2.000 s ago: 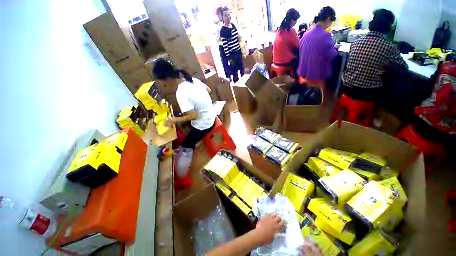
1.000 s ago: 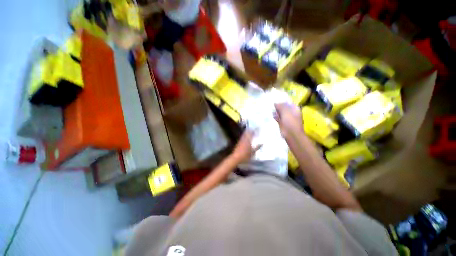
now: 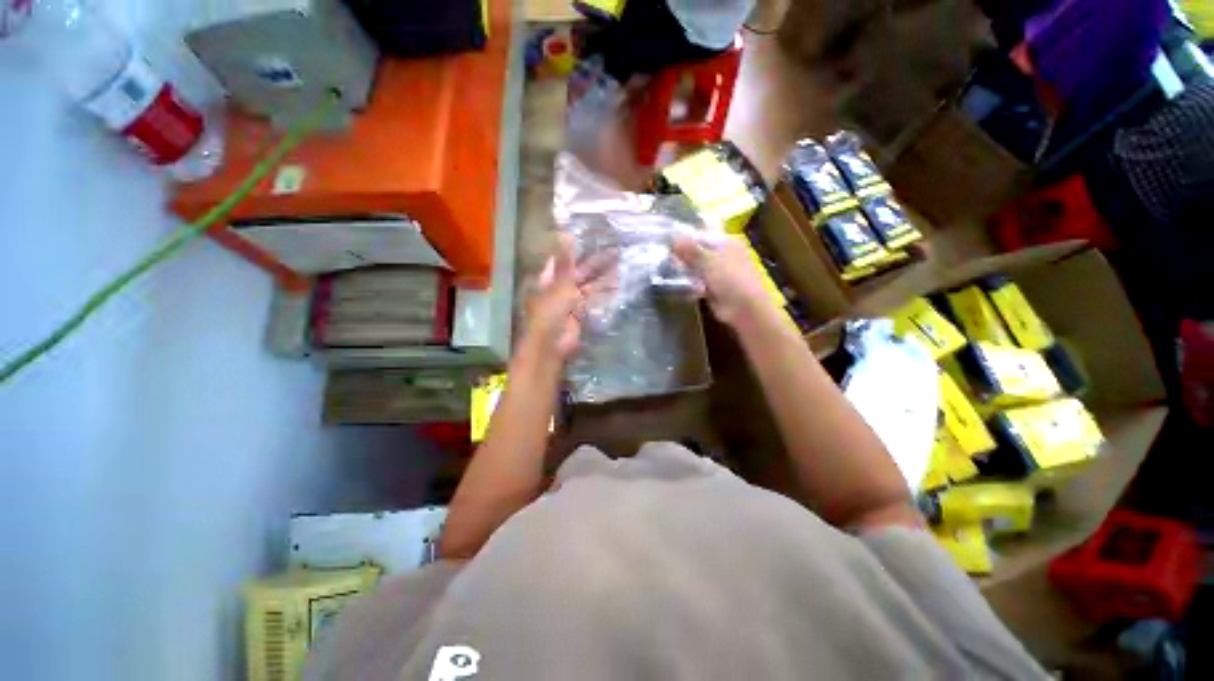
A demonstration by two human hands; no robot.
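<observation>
A clear, glossy shrink film bag is spread between my two hands, above an open carton of crumpled clear film. My left hand is at the bag's left side with its fingers spread; whether it grips the film cannot be told. My right hand holds the bag's right side. A whitish bag stack lies on the left edge of the large carton of jumbled yellow boxes, apart from my hands.
The orange shrink tunnel stands at the left, with its ribbed belt at the opening. A cream-yellow control box is at lower left. Bundled packs and a supply carton's yellow boxes lie ahead. Red stools stand beyond.
The view has turned left. My hands have left the whitish stack, which now lies on the large carton, and moved left; a clear film bag is now between them.
</observation>
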